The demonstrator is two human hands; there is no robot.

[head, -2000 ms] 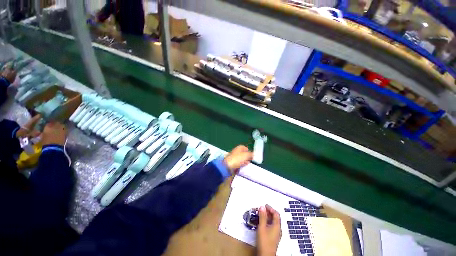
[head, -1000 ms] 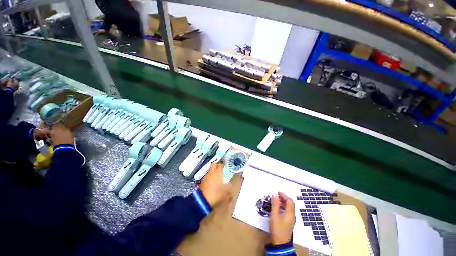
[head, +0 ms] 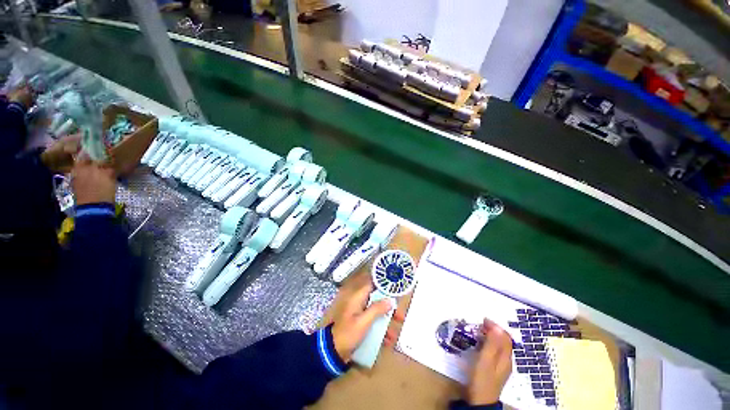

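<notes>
My left hand [head: 352,320] holds a mint-green handheld fan [head: 374,332] by its handle above the brown cardboard, with the round grille and dark blue centre facing up. My right hand [head: 490,364] is over the white paper sheet [head: 426,320]. Its fingertips are at the right side of a loose cluster of tiny dark pieces [head: 452,336]; whether they pinch a piece cannot be told. Dark labels [head: 535,352] lie in brick-like rows right of that hand, partly under a yellow notepad [head: 583,372].
Several waiting fans [head: 232,276] lie on bubble wrap to the left. One fan [head: 472,227] lies on the green conveyor belt [head: 384,172]. A neighbour's hands [head: 94,182] work near an open carton [head: 136,148]. White sheets [head: 688,388] lie at the far right.
My left hand released a fan on the belt, then took another from the waiting group and brought it over the cardboard, grille up. My right hand has stayed by the dark cluster.
</notes>
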